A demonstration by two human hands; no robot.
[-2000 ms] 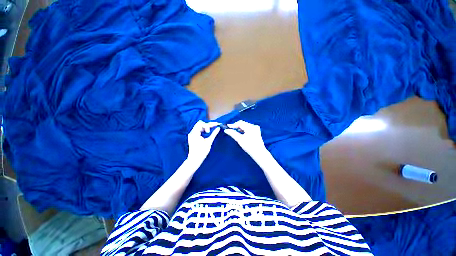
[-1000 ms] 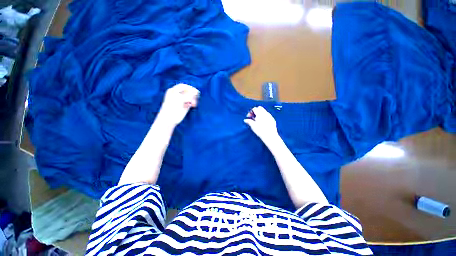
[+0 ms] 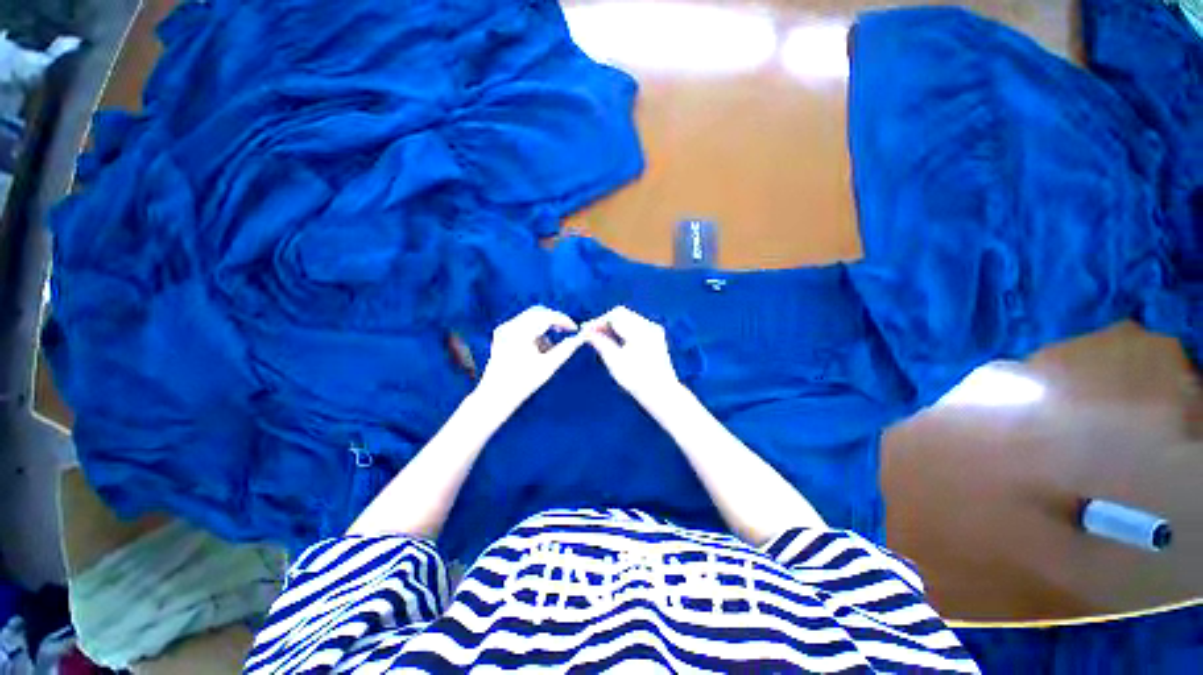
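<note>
A blue dress [image 3: 778,323] lies spread in front of me, its flatter neckline band running right of my hands. A small grey hang tag [image 3: 695,243] lies above the band, and a tiny neck label [image 3: 715,284] shows on it. My left hand [image 3: 528,346] and my right hand [image 3: 633,350] meet at the fingertips over the dress. Both pinch its blue cloth near the neckline edge. Any thread or snips in the fingers are too small to tell.
Bunched blue cloth [image 3: 317,251] covers the left of the brown table [image 3: 739,145]. More gathered blue cloth [image 3: 989,198] lies at the upper right. A pale cylinder with a dark end [image 3: 1124,524] lies at the right. Pale green cloth [image 3: 165,593] is at the lower left.
My hands were together two seconds ago, apart one second ago, and now meet again. My left hand has come down and right. The hang tag has turned upright from its slanted position.
</note>
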